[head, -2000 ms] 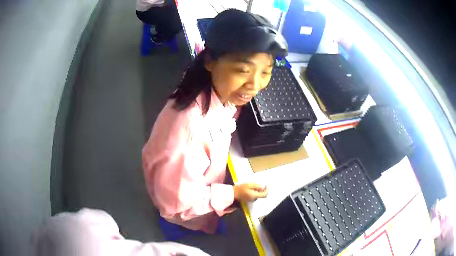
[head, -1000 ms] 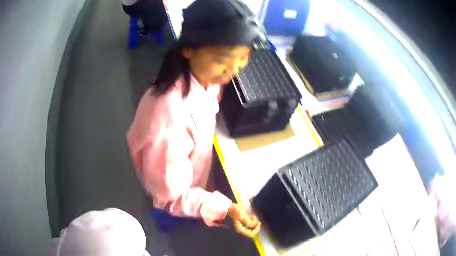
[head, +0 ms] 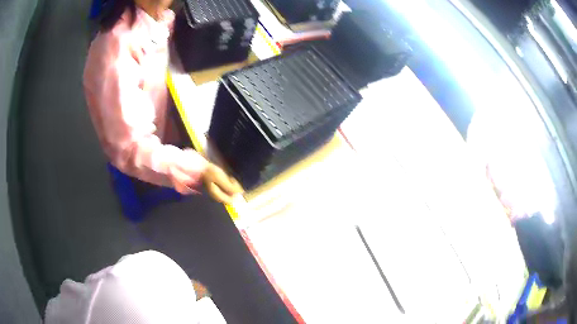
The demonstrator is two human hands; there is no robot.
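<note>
A tall stack of black trays (head: 294, 95) stands on the white bench, on a tan cardboard sheet (head: 302, 169). Its top tray has rows of small pockets; their contents are blurred. A seated person's hand (head: 221, 183) is at the yellow bench edge, beside the stack's near corner. Neither of my hands can be made out. A pale rounded cloth shape (head: 133, 288) fills the lower left, with a small skin-coloured patch beside it; I cannot tell whose it is.
A person in a pink top (head: 130, 95) sits left of the bench (head: 341, 253). More black tray stacks (head: 218, 38) stand farther back. A blue stool (head: 133, 196) is on the floor. A blue and yellow object (head: 531, 296) is at lower right. Pale pink cloth (head: 515, 177) shows at right.
The view has swung right and down, so the person and trays sit higher and farther left. More of the near white bench shows.
</note>
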